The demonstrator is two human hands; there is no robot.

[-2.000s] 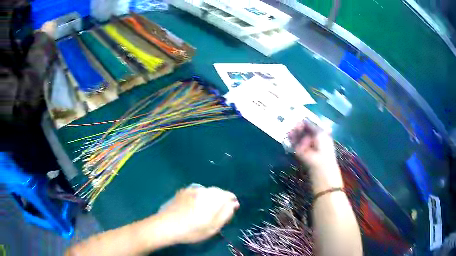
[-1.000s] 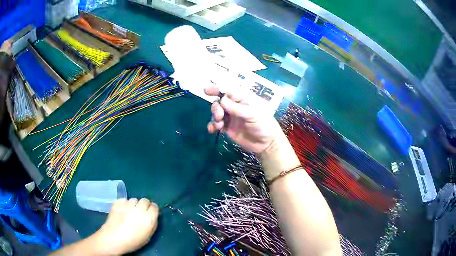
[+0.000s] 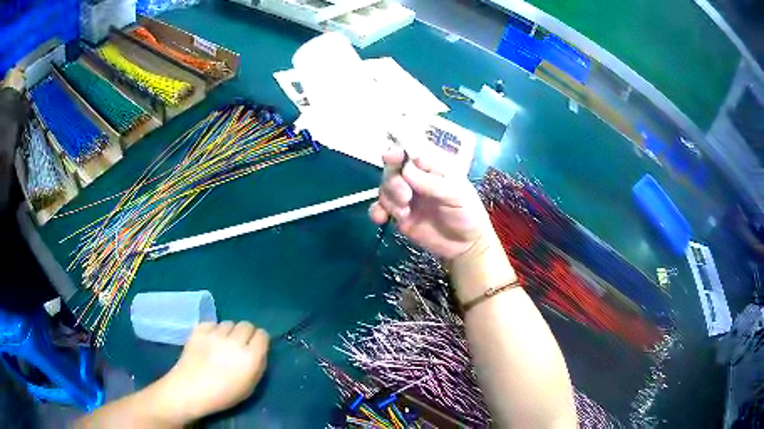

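A thin dark strand [image 3: 367,264], faint against the mat, runs between my hands. My right hand [image 3: 431,201] is raised in front of the white sheets with its fingertips pinched on the strand's upper end. My left hand [image 3: 219,364] is a fist low on the bench, closed on the lower end; its fingertips are hidden. A translucent cup [image 3: 167,317] lies on its side against my left hand. A long white strip [image 3: 268,222] lies from the harness bundle [image 3: 180,180] to behind my right hand.
Pink-and-white wires [image 3: 410,356], red wires [image 3: 553,281] and dark blue wires [image 3: 603,251] lie at right. Blue-housing harnesses [image 3: 381,412] are at the near edge. White sheets [image 3: 348,113] lie ahead. Boxes of sorted wires [image 3: 109,142] stand at far left, beside another person's dark sleeve [image 3: 10,126].
Since two seconds ago the view has shifted and the cup has come into view. Since one second ago the white strip has appeared across the mat, and my right hand is slightly further right.
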